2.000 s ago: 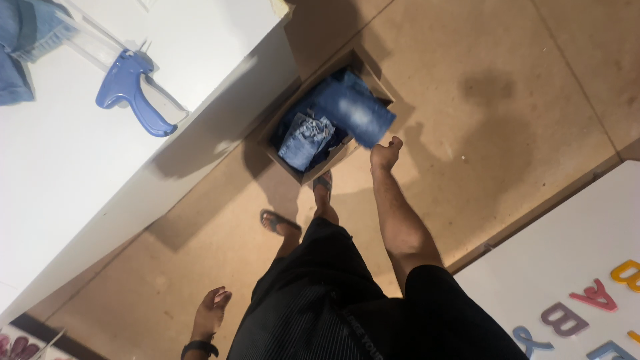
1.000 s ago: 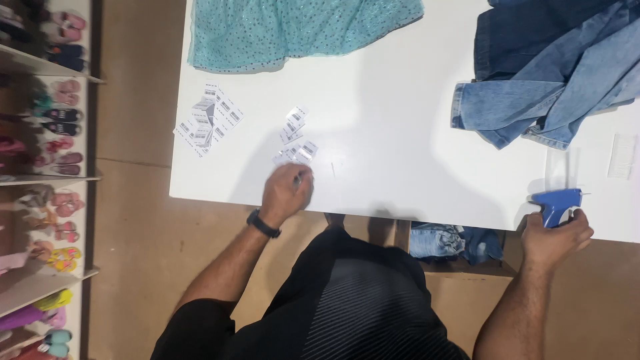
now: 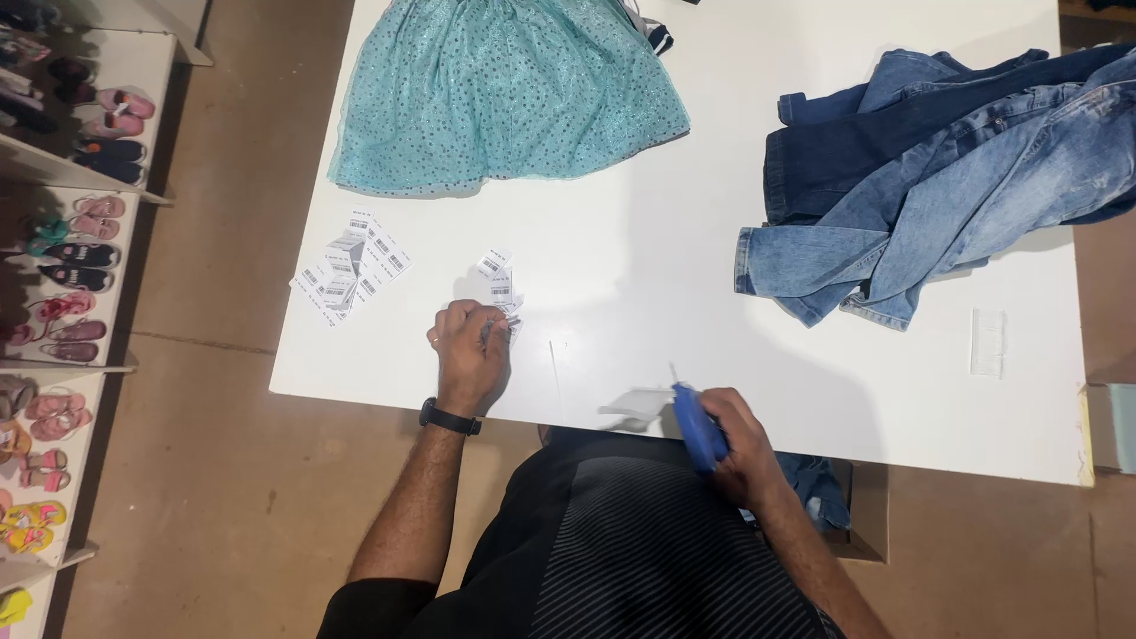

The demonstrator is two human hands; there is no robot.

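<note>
My right hand (image 3: 741,444) grips a blue tagging gun (image 3: 698,428) at the table's front edge, its needle pointing away from me; clear fasteners stick out to its left. My left hand (image 3: 470,346), with a dark watch on the wrist, is at a small pile of printed paper tags (image 3: 501,286). Something small and dark shows at its fingertips; whether it is held, I cannot tell. A larger pile of barcode tags (image 3: 349,266) lies farther left. One loose plastic fastener (image 3: 556,373) lies between my hands. A strip of clear fasteners (image 3: 988,343) is at the right.
On the white table (image 3: 692,248) lie a sparkly turquoise tulle skirt (image 3: 515,98) at the back and blue jeans (image 3: 932,169) at the right. A box (image 3: 868,515) with denim stands on the floor below. Shelves with small shoes (image 3: 80,266) line the left side.
The view has swung from the floor box to the tabletop. Since one second ago, my right hand has brought the tagging gun leftward, nearer my left hand, which stays by the tags.
</note>
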